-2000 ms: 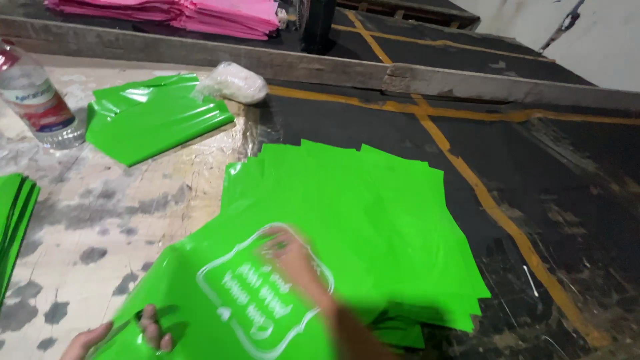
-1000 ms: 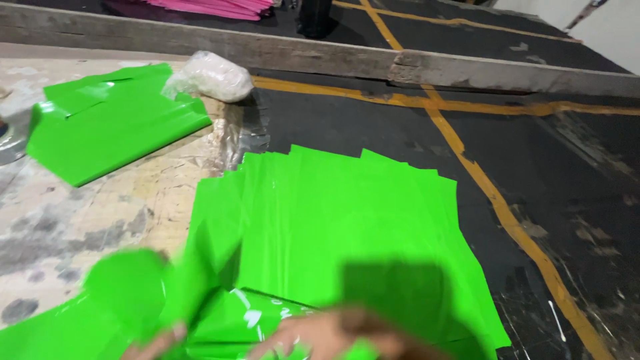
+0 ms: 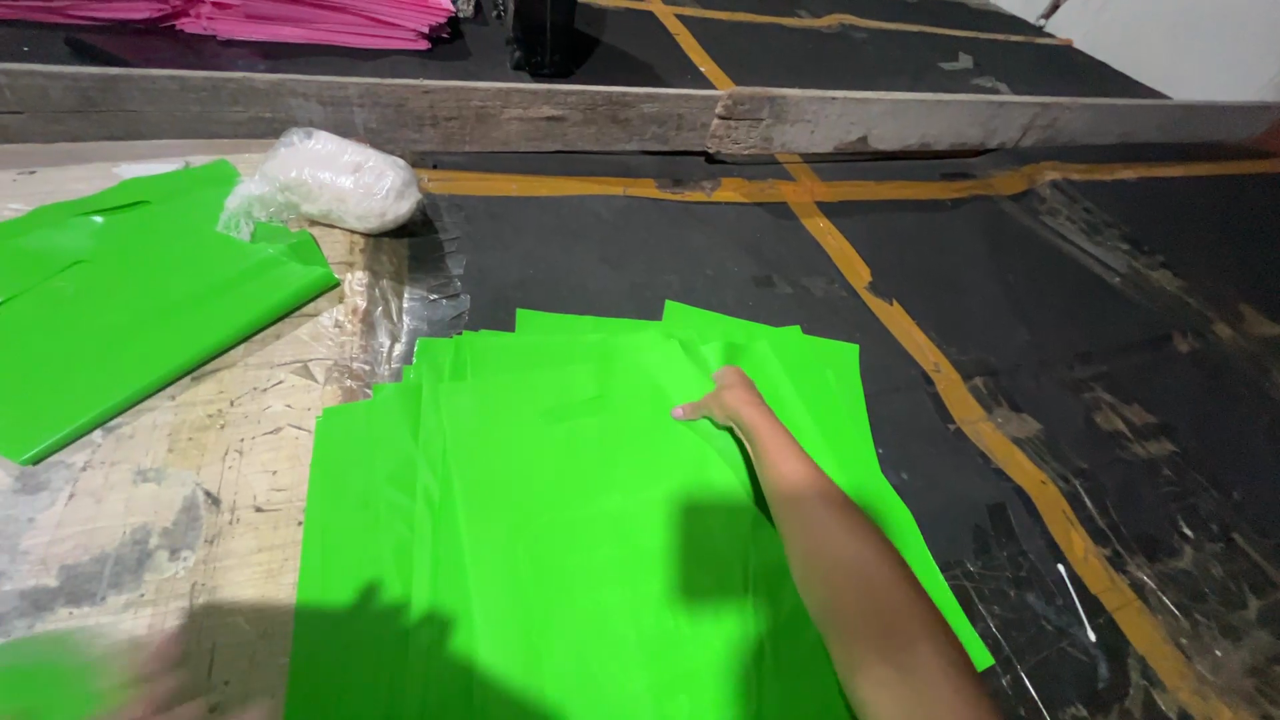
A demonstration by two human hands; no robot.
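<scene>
A fanned pile of green plastic bags [image 3: 560, 480] lies over the black table covering and the pale board. My right hand [image 3: 725, 395] rests on the upper part of the pile, its thumb spread away and its fingertips at the film; whether it pinches a sheet cannot be told. At the bottom left corner my left hand [image 3: 160, 670] is a blur beside a blurred green bag [image 3: 50, 675]; its grip is unclear. Another folded green bag [image 3: 150, 290] lies at the left, partly under a clear-wrapped white bundle [image 3: 340, 185].
A worn wooden beam [image 3: 450, 115] runs across behind the pile. Beyond it are a stack of pink plastic sheets [image 3: 320, 20] and a black object [image 3: 543, 35]. Orange tape [image 3: 920, 360] crosses the black covering at the right.
The printed green bag handled over the pile's near part has left it. My right hand has moved up onto the pile; my left is at the lower left. The water bottle is out of view.
</scene>
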